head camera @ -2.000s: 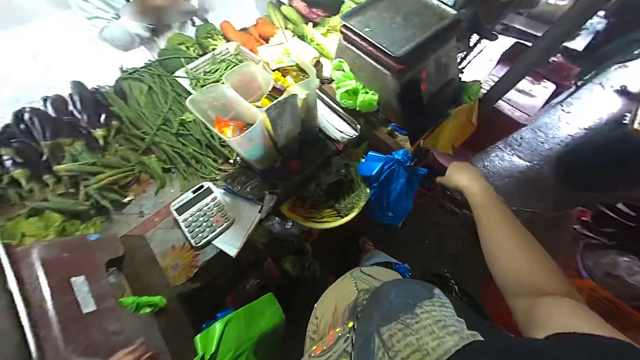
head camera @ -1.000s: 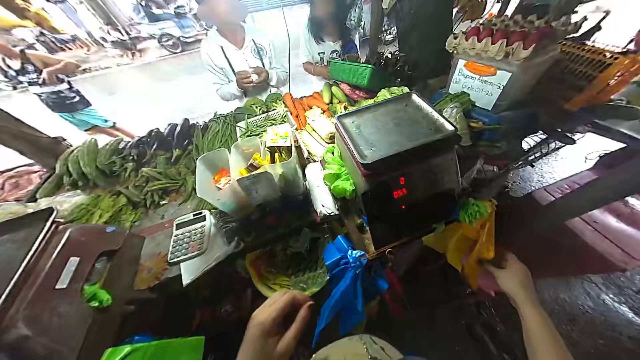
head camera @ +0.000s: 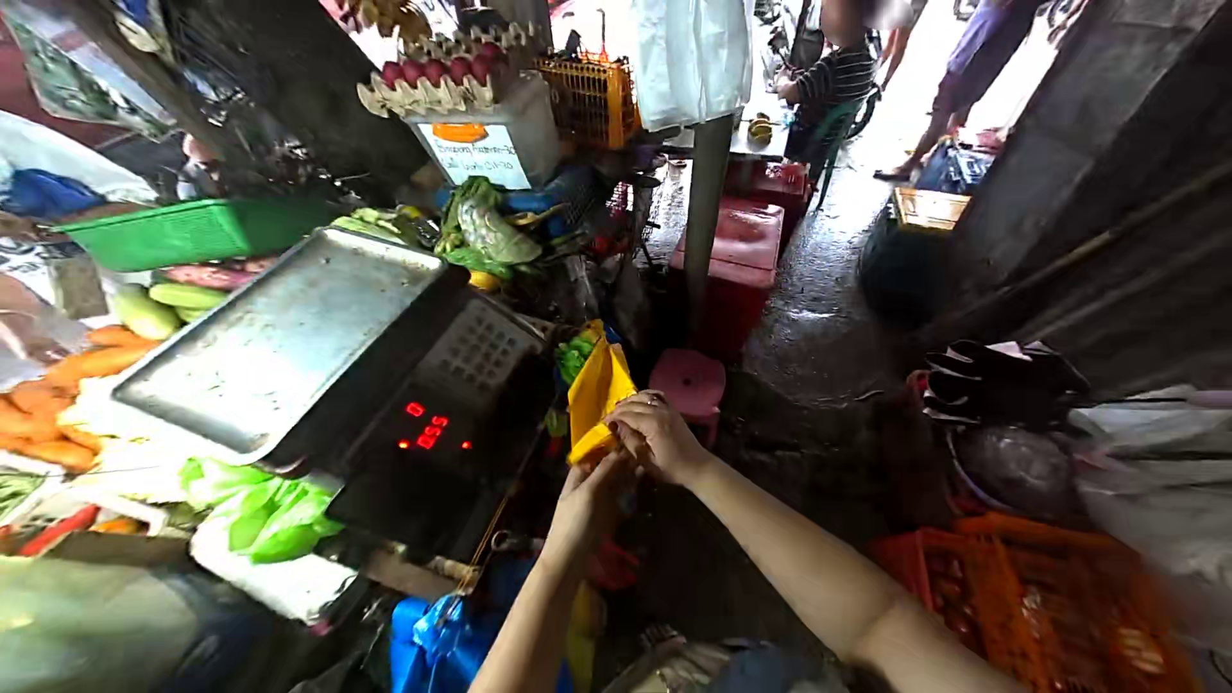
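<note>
Both my hands meet at the lower end of a yellow plastic bag (head camera: 599, 390), which hangs beside a digital scale. My left hand (head camera: 599, 481) is below, fingers at the bag's bottom edge. My right hand (head camera: 656, 435), with a ring on one finger, grips the bag from the right; the exact finger hold is partly hidden. A green plastic bag (head camera: 576, 356) is bunched just behind the yellow one. The scale (head camera: 423, 481) shows red lit digits, and its metal tray (head camera: 289, 337) has nothing but small specks on it. Blue plastic bags (head camera: 443, 640) hang below the scale.
Carrots (head camera: 48, 404), a green basket (head camera: 183, 231) and light green bags (head camera: 265, 510) lie to the left. Red eggs (head camera: 452, 69) stand on a container behind. A pink stool (head camera: 687, 383), red boxes (head camera: 731, 245) and a post (head camera: 707, 192) are ahead; orange crates (head camera: 1068, 597) are at lower right.
The view has swung far to the right. My left hand, apart from the yellow bag one second ago, is now at it beside my right hand.
</note>
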